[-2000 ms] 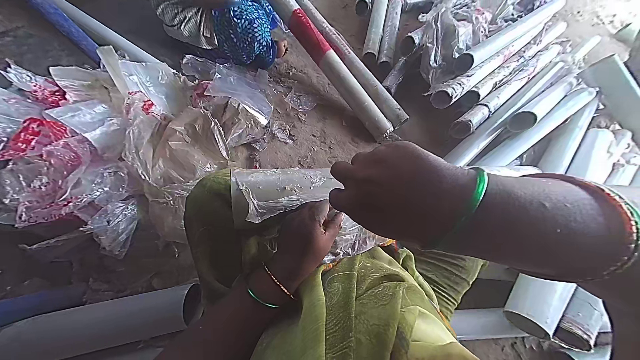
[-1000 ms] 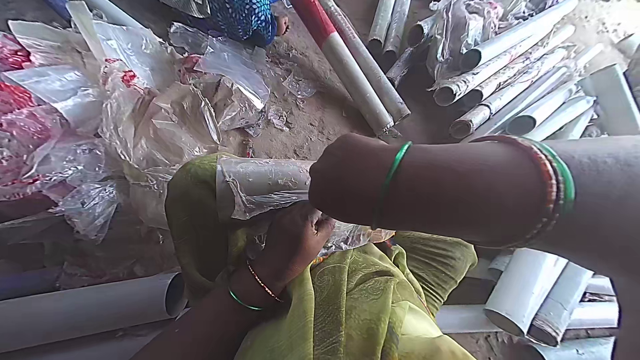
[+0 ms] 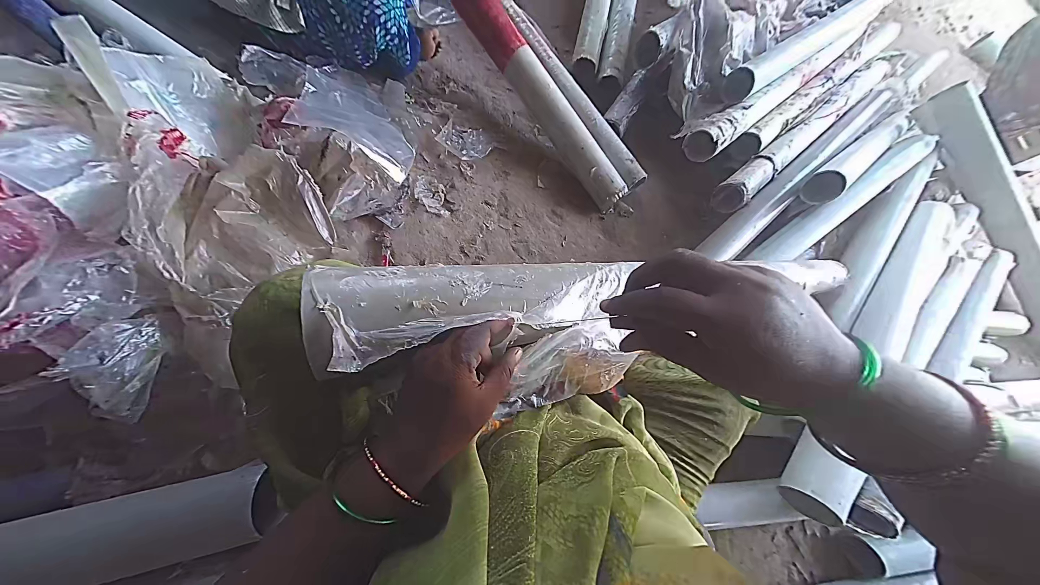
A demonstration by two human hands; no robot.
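A white plastic pipe (image 3: 406,292) lies across my lap, over green patterned cloth (image 3: 552,479), with torn clear plastic film (image 3: 561,366) clinging to its near side. My left hand (image 3: 455,382) rests against the pipe's near side, with film pinched between thumb and fingers. Above the pipe's right half is my right hand (image 3: 723,325), its fingers bent over the film's edge. A thin dark line runs between the two hands; whether it is a blade or the film's edge I cannot tell.
Crumpled plastic film (image 3: 236,211) heaps up at the left. A red and white pipe (image 3: 561,122) lies on the dirt ground ahead. Many pipes (image 3: 812,179) are stacked at the right, and a large pipe (image 3: 138,520) lies lower left. Part of a person in blue cloth (image 3: 357,32) shows at the top.
My right hand has moved to the right along the pipe, away from my left hand, and its fingers now show. My left hand stays at the pipe's near side.
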